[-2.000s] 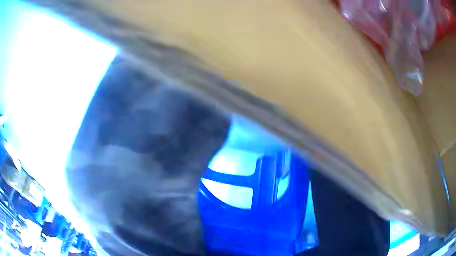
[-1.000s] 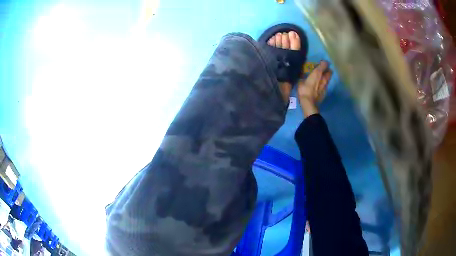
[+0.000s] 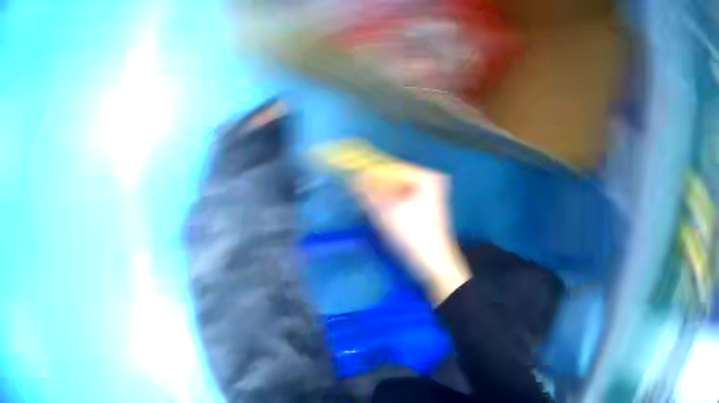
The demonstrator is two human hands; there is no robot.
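Note:
My right hand [image 3: 406, 208] is blurred, in the middle of the head view. It holds a yellow part [image 3: 343, 156] at its fingertips, over the floor and to the right of my camouflage-trousered leg [image 3: 244, 260]. The part looks oblong, but blur hides its shape and details, so I cannot tell which part it is. A black sleeve [image 3: 504, 323] comes in from the lower right. My left hand is not in view.
An open carton [image 3: 552, 86] with red and clear plastic [image 3: 434, 47] is at the upper right. A blue stool [image 3: 386, 342] stands below my hand. Blurred yellow parts [image 3: 696, 232] lie on a green surface [image 3: 670, 307] at the far right.
My right hand has come up from the floor beside the sandal, now with the yellow part in it. The view has swung, so the carton's full opening and the green surface show.

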